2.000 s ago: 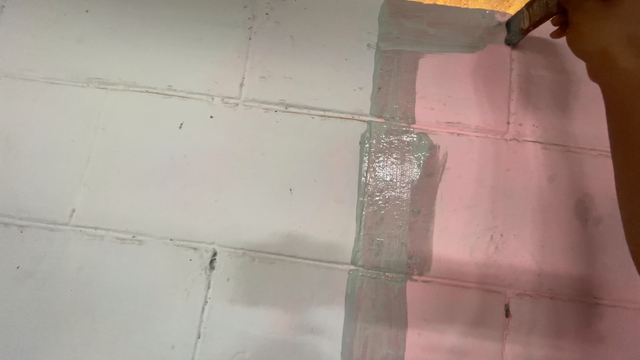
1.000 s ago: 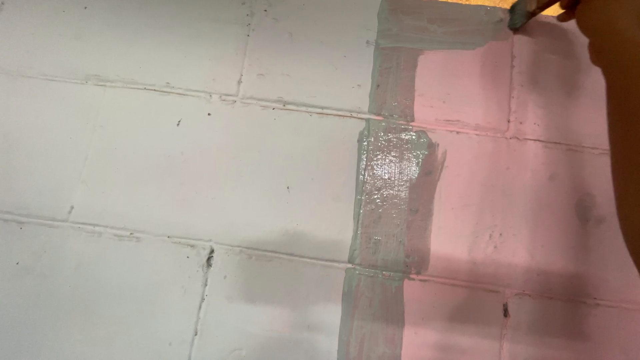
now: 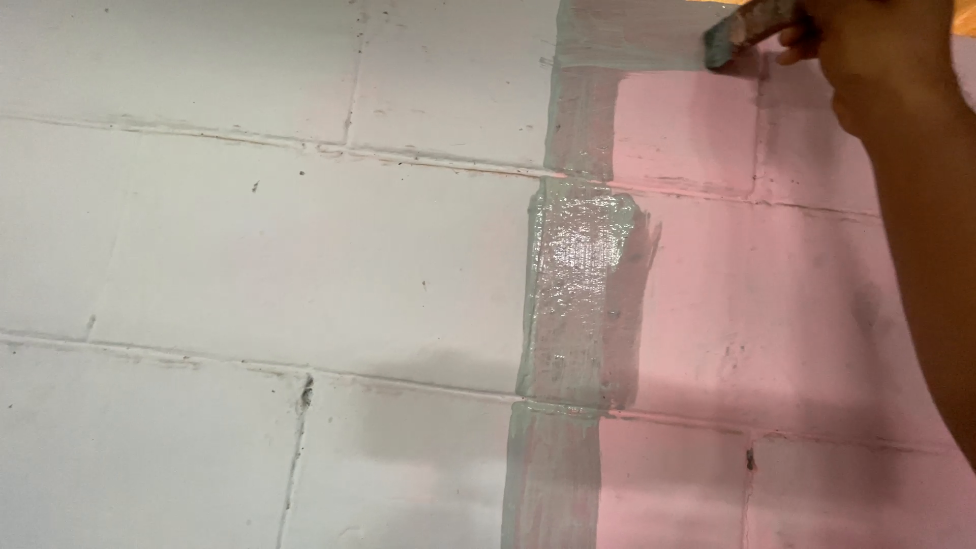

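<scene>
My right hand (image 3: 862,53) reaches in at the upper right and is shut on the handle of a paintbrush (image 3: 751,27). The brush's bristles, coated in grey paint, press on the wall at the right part of a horizontal grey band (image 3: 640,38) along the top. From the left of that band, a wet grey vertical stripe (image 3: 572,282) runs down the block wall, shiny at its middle. Pink paint (image 3: 701,305) covers the wall right of the stripe, and white paint (image 3: 305,252) lies to its left. My left hand is out of view.
Mortar joints (image 3: 427,164) cross the wall between the blocks. A small dark chip (image 3: 307,390) marks a vertical joint at the lower left, another (image 3: 750,459) the lower right. A yellow-orange surface (image 3: 965,17) shows past the wall's top edge. Arm shadows fall on the pink part.
The brush in my right hand has moved left along the top band, from near the vertical joint onto the grey paint. More of my hand and forearm now shows.
</scene>
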